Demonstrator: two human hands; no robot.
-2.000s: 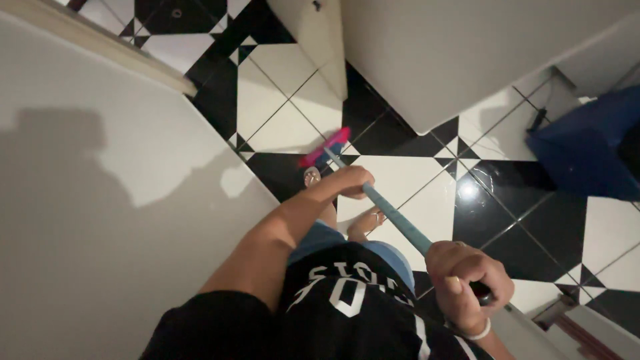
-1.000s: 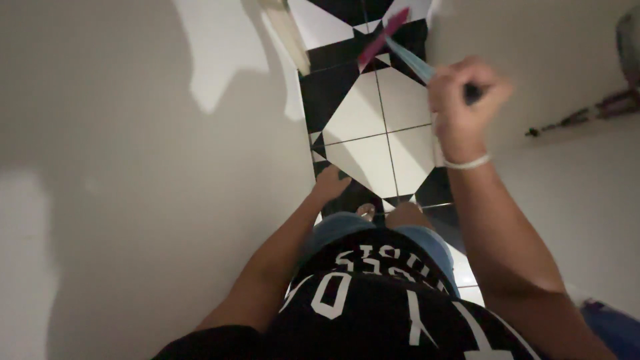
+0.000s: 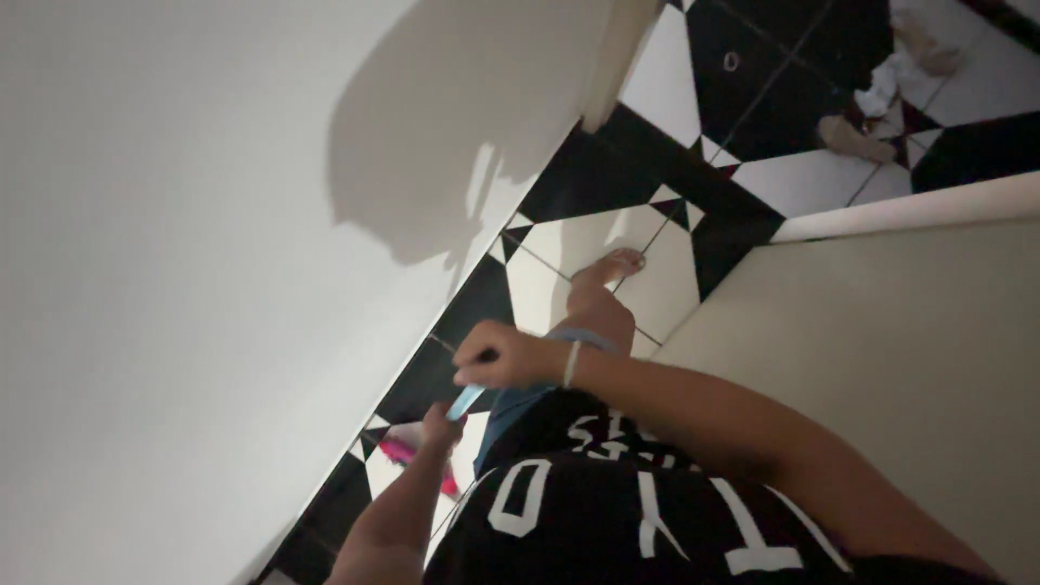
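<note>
A broom with a pale blue handle (image 3: 465,402) and a pink head (image 3: 397,451) slants down at my left side. My right hand (image 3: 496,356) is closed around the top end of the handle. Lower down, my left hand (image 3: 443,422) grips the same handle. The pink head is near the floor beyond my left forearm, which partly hides it. Whether its bristles touch the tiles I cannot tell.
A white wall (image 3: 203,244) runs along my left, a pale panel (image 3: 877,325) stands at my right. Ahead, past a door frame edge (image 3: 601,106), crumpled items (image 3: 855,140) and a small ring-like thing (image 3: 731,62) lie on black and white tiles.
The broom has swung from ahead of me to my left side. My left hand, off the handle one second ago, is on it again. The view has turned strongly.
</note>
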